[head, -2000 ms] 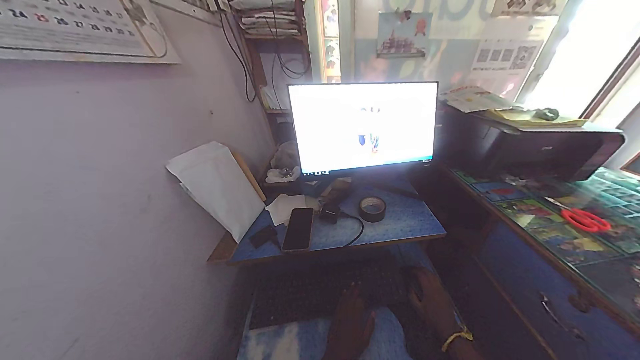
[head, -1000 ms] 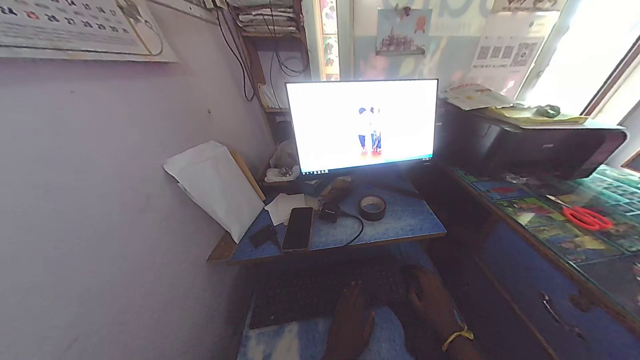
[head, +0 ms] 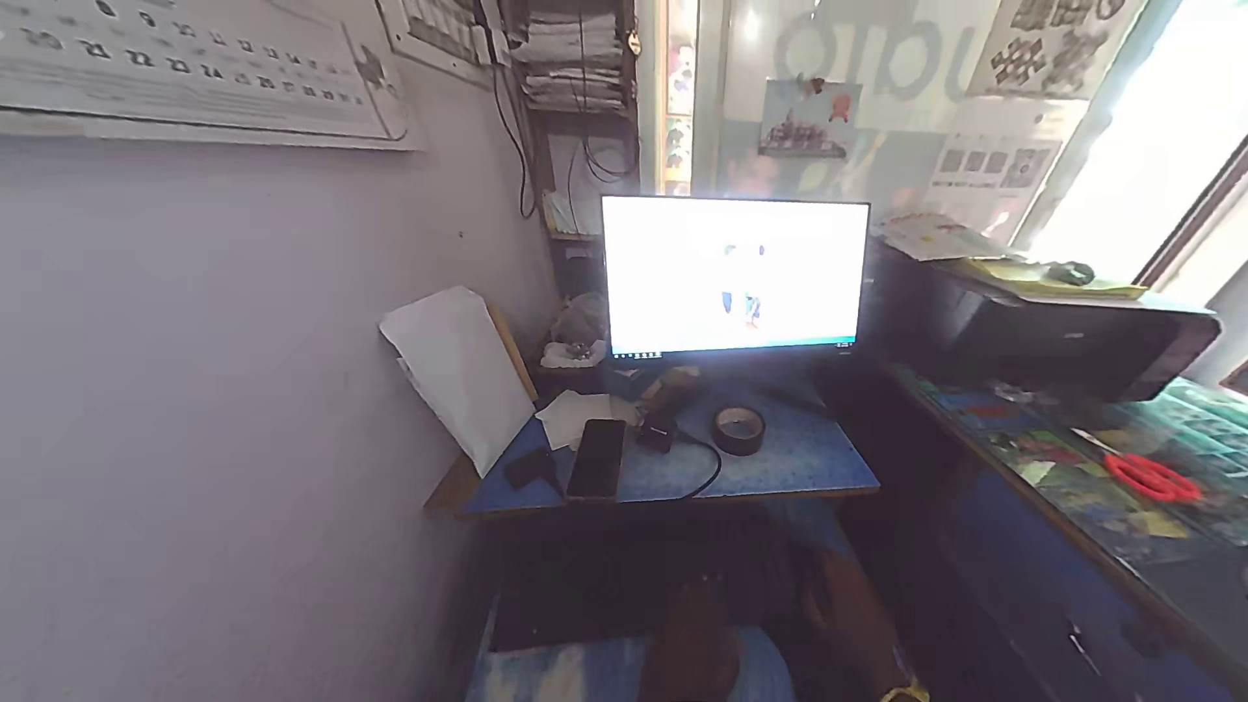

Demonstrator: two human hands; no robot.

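On the shaded lower tray, my left hand (head: 694, 634) lies at the right part of a dark keyboard (head: 575, 585), its fingers hard to make out. To its right, my right hand (head: 838, 604) is low and dark, a yellow band at its wrist; whether it holds a mouse is hidden in shadow. Above them a lit monitor (head: 736, 273) shows small figures on white. The blue desk (head: 790, 468) carries a smartphone (head: 597, 460), a roll of dark tape (head: 739, 431), and a black adapter (head: 658, 433) with a cable.
A white envelope (head: 463, 375) leans on the left wall. White papers (head: 575, 417) lie behind the phone. On the right, a black printer (head: 1072, 331) stands on a glass-topped counter (head: 1048, 458) with red-handled scissors (head: 1150, 478). The desk's front edge overhangs the tray.
The picture on the monitor has changed, from larger figures a second ago to smaller, paler ones. Both hands remain low over the tray, with little plain movement.
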